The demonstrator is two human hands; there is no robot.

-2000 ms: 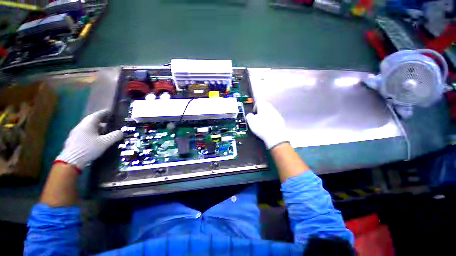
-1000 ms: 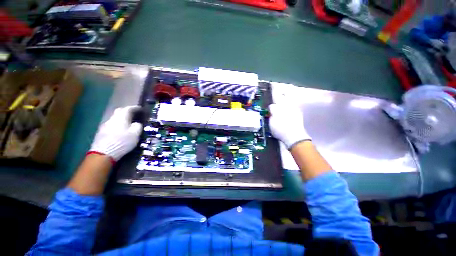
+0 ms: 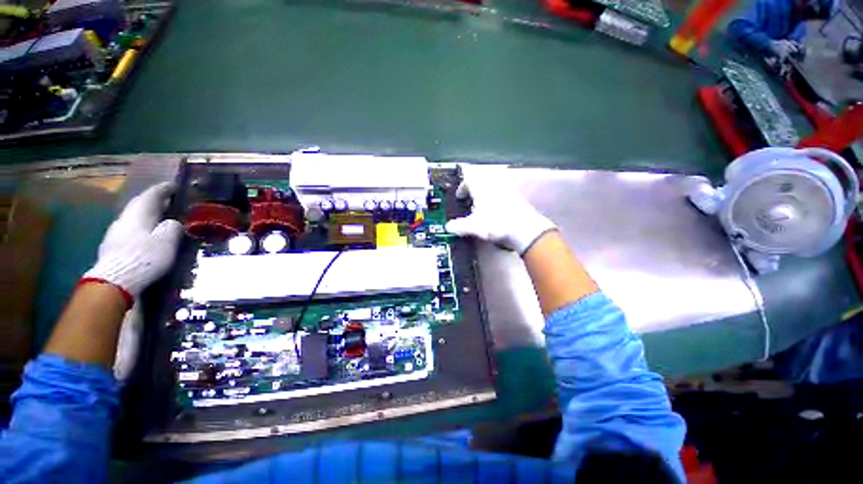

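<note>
A black soldering pallet [image 3: 464, 354] lies in front of me, carrying a green circuit board [image 3: 326, 312] with its parts side up. The board bears a flat white heatsink [image 3: 237, 277] with a thin black cable across it, a finned heatsink [image 3: 360, 177], red-brown coils [image 3: 213, 220] and a transformer [image 3: 352, 230]. My gloved left hand [image 3: 139, 241] holds the pallet's left edge, its fingertips partly hidden. My gloved right hand [image 3: 501, 216] holds the upper right edge, with the thumb near the board's corner.
A metal sheet [image 3: 625, 246] lies to the right, with a white fan [image 3: 781, 203] beyond it. Another loaded carrier [image 3: 85, 128] is at the upper left. A dim brown box [image 3: 19, 265] is at the left edge. A person in blue [image 3: 771, 28] and red parts are at the upper right.
The pallet and board appear larger and nearer in view. Both hands have stayed at the pallet's sides; my right hand is now nearer its upper right corner. The view has also shifted.
</note>
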